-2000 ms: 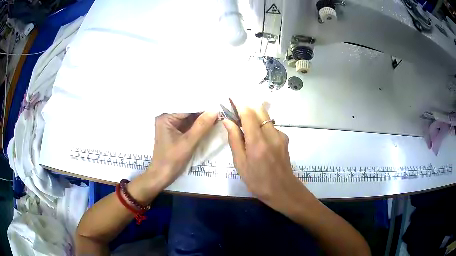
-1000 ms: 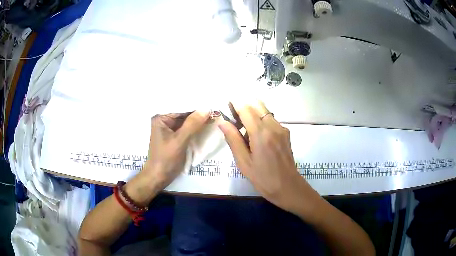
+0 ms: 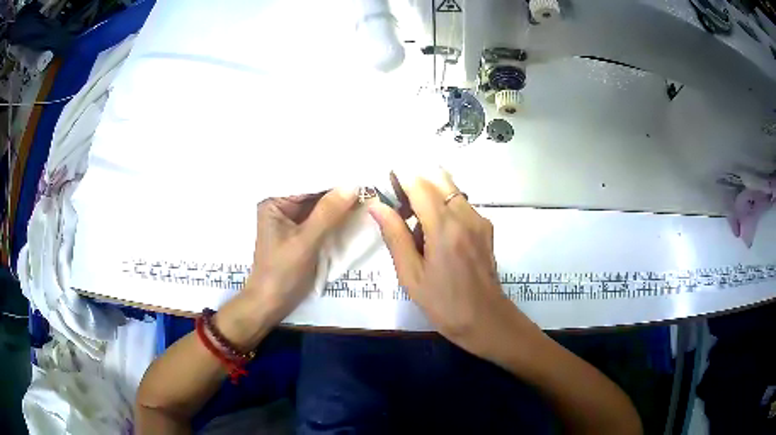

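A white fabric piece (image 3: 350,242) hangs between my hands above the front of the white table, its outline partly lost in glare. My left hand (image 3: 293,242) pinches its upper edge, where a small reddish-brown mark shows by the fingertips. My right hand (image 3: 442,251), with a ring, is closed around small dark snips (image 3: 385,198). Their tips point up and left, close to the pinched edge. The snips' handles are hidden in my right fingers. I cannot tell whether the blades touch the cloth.
The sewing machine arm (image 3: 625,42) spans the upper right, with a shiny plate (image 3: 465,117) beneath. A lamp (image 3: 383,38) is left of it. A printed ruler (image 3: 587,286) runs along the table front. Piled white cloth (image 3: 51,280) hangs at left. A pink scrap (image 3: 749,212) lies far right.
The snips' blades show less than two seconds ago and sit lower in my right fingers. The fabric between my hands shows more widely. The view has shifted slightly.
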